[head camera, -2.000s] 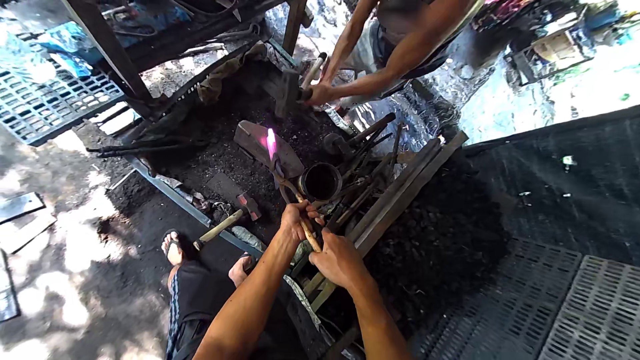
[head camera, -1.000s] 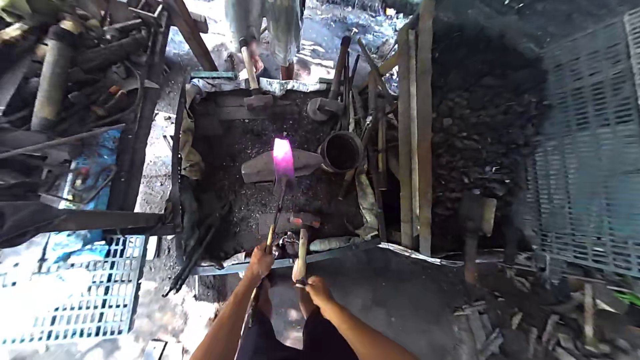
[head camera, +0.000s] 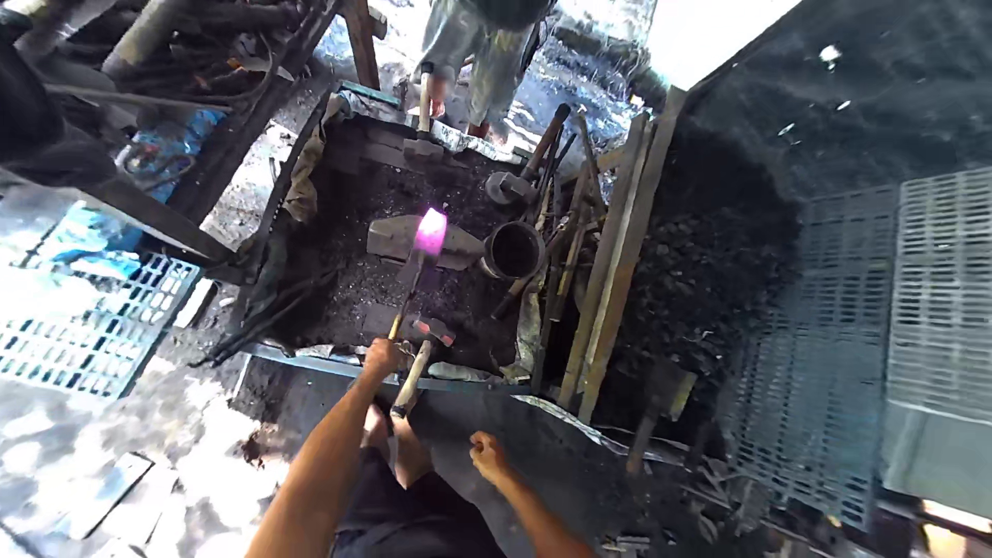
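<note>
My left hand (head camera: 383, 358) grips the tan handle of long metal tongs (head camera: 404, 306). At their far end a glowing, pink-white piece of hot metal (head camera: 432, 231) lies over the anvil (head camera: 391, 236). Just right of that hand, a hammer (head camera: 415, 372) rests across the near edge of the ash-filled work bed, its head with reddish faces inside and its wooden handle pointing toward me. My right hand (head camera: 488, 457) hangs over the dark ground right of the hammer, fingers curled, holding nothing visible.
A round metal pot (head camera: 514, 250) stands beside the anvil. Wooden boards (head camera: 620, 271) and tool handles line the right side, with charcoal (head camera: 697, 287) beyond. At the far edge another person's legs (head camera: 496, 70) stand by a second hammer (head camera: 424, 116). Plastic crates (head camera: 814, 341) lie right.
My right hand was at the hammer's handle one second ago and is now apart from it, farther right. The other person's arms, seen two seconds ago over the work bed, are no longer over it.
</note>
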